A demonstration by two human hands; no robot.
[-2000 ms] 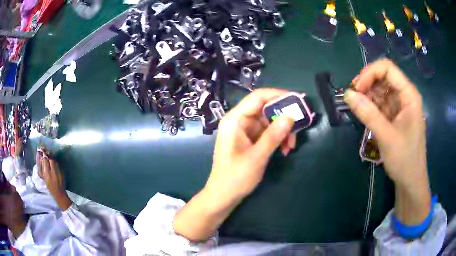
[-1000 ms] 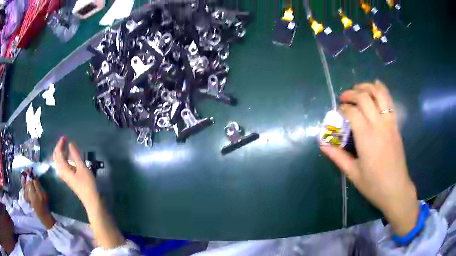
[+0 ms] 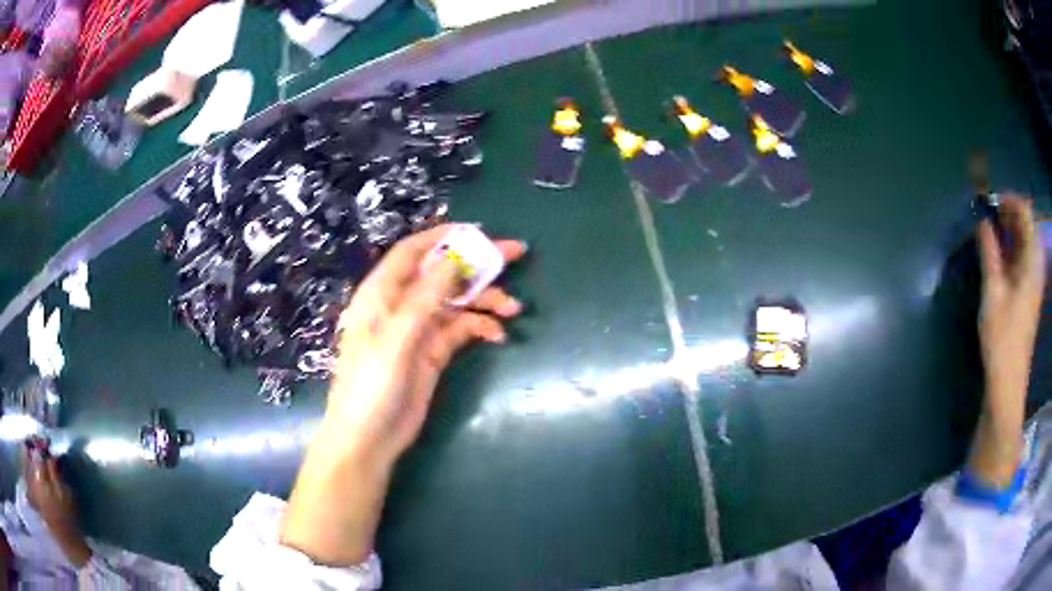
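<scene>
My left hand (image 3: pixel 392 329) holds a small white watch case (image 3: pixel 466 264) in its fingers, open side up with yellow parts showing, near the clip heap. My right hand (image 3: pixel 1011 266) is at the far right edge, with its fingers around a small dark thing that is blurred. A dark-framed open watch case (image 3: pixel 778 337) with white and gold insides lies alone on the green mat (image 3: pixel 554 485) between my hands. Several black display screens (image 3: pixel 713 152) with gold tails lie beyond it.
A large heap of black and silver clips (image 3: pixel 277 231) lies beyond my left hand. A small dark clamped bundle (image 3: pixel 164 439) lies at left near another worker's hand (image 3: pixel 52 491). White scraps (image 3: pixel 46 341) and a grey rail (image 3: pixel 381 64) border the mat.
The view has turned right. My left hand has come from the left side and now holds the white case. My right hand has let it go and moved to the far right.
</scene>
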